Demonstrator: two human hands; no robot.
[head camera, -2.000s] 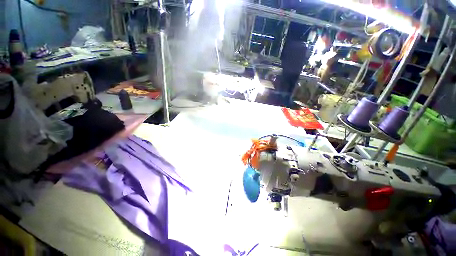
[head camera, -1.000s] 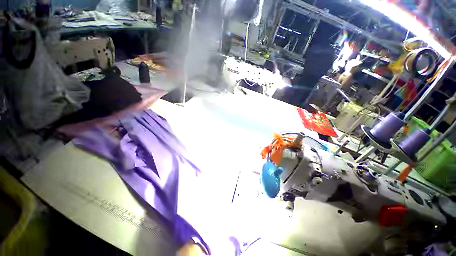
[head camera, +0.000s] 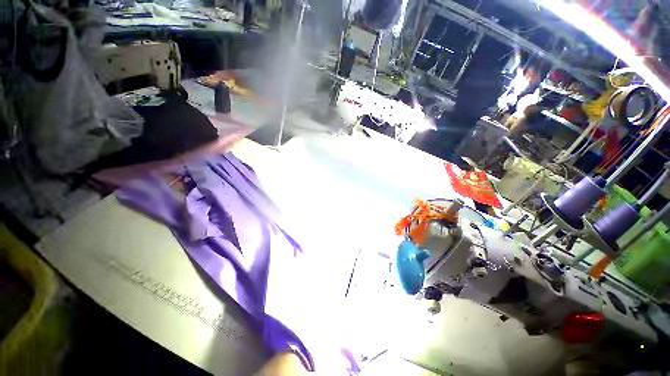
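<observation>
Purple cloth pieces (head camera: 231, 220) lie in a loose pile on the pale table, left of the sewing machine (head camera: 507, 272). A darker purple strip (head camera: 283, 336) runs from the pile down to the bottom edge. Part of a hand, apparently my left hand (head camera: 285, 365), shows there against the strip's end; it is cut off and blurred, and its fingers cannot be made out. A small purple scrap (head camera: 350, 360) lies to its right, partly washed out by glare. My right hand is not in view. A blue oval piece (head camera: 411, 266) hangs at the machine's needle end.
An orange tie (head camera: 424, 219) sits on the machine head. A red packet (head camera: 472, 185) lies behind it. Purple thread cones (head camera: 579, 197) stand at right, near a green basket (head camera: 646, 257). Black cloth (head camera: 173, 128) and a whitish plastic bag (head camera: 81, 110) are at left.
The view has tilted and shifted, so the machine sits farther right. Part of a hand has come in at the bottom edge by the purple strip. The cloth pile looks much the same.
</observation>
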